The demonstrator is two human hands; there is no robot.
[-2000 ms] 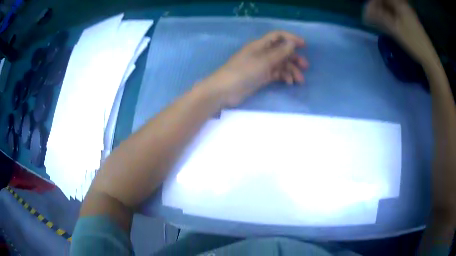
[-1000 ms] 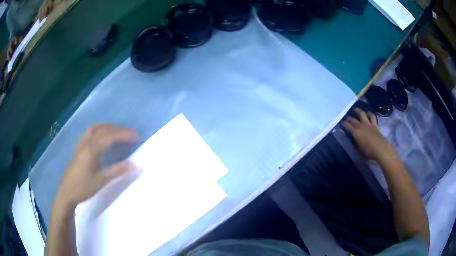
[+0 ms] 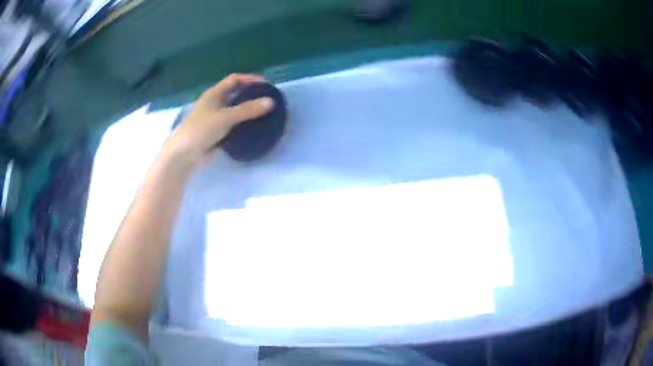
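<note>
My left hand (image 3: 218, 118) holds a round black part (image 3: 254, 132) over the back left of the pale mat (image 3: 401, 129). The thumb lies across the face of the part and the fingers are behind its upper edge. My right hand is not in view. White sheets (image 3: 358, 257) lie slightly offset on the mat in front of me and look overexposed. I cannot make out any adhesive piece on them or on the part. The picture is blurred.
A row of blurred black parts (image 3: 490, 71) stands at the upper right. A spare white sheet stack (image 3: 118, 186) lies at the left. Beyond it are smaller dark parts (image 3: 57, 207). A red item (image 3: 63, 322) shows at the lower left.
The view has swung back left, so the crate is out of the picture. My left hand, empty before, now holds a black part. My right hand has left the view.
</note>
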